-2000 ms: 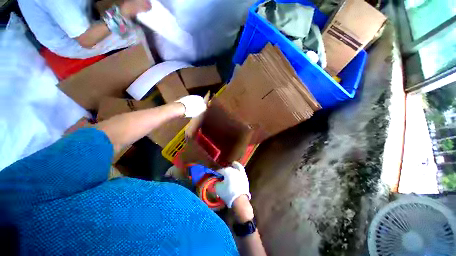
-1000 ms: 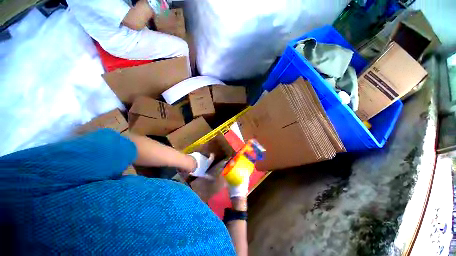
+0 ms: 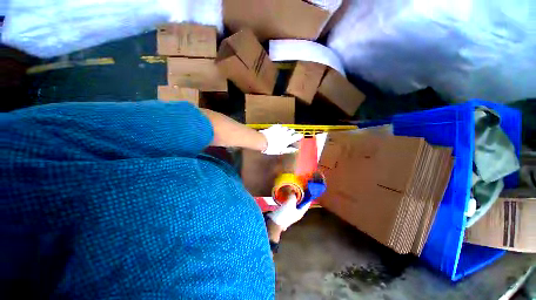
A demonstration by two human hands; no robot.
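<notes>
A small brown carton point(image 3: 258, 170) lies on the red surface point(image 3: 306, 157) over the yellow crate point(image 3: 329, 128). My left hand point(image 3: 280, 140), in a white glove, lies on the carton's far edge with its fingers spread, holding nothing that I can see. My right hand point(image 3: 288, 214), also gloved, holds the tape gun point(image 3: 316, 188) at the carton's near right side. Its yellow-orange tape roll point(image 3: 288, 187) is over the carton. The carton's left part is hidden by my body.
A stack of flat carton blanks point(image 3: 376, 181) leans against the blue bin point(image 3: 435, 126) on the right, with grey-green cloth point(image 3: 493, 152) inside. Several small cartons point(image 3: 197, 73) stand on the floor beyond the crate. Large white plastic bags point(image 3: 435, 41) bulge at the back.
The view has turned, so the stack and bin sit lower and farther right. The tape gun has moved from above the red surface down to the carton. My left hand is now flat on the carton.
</notes>
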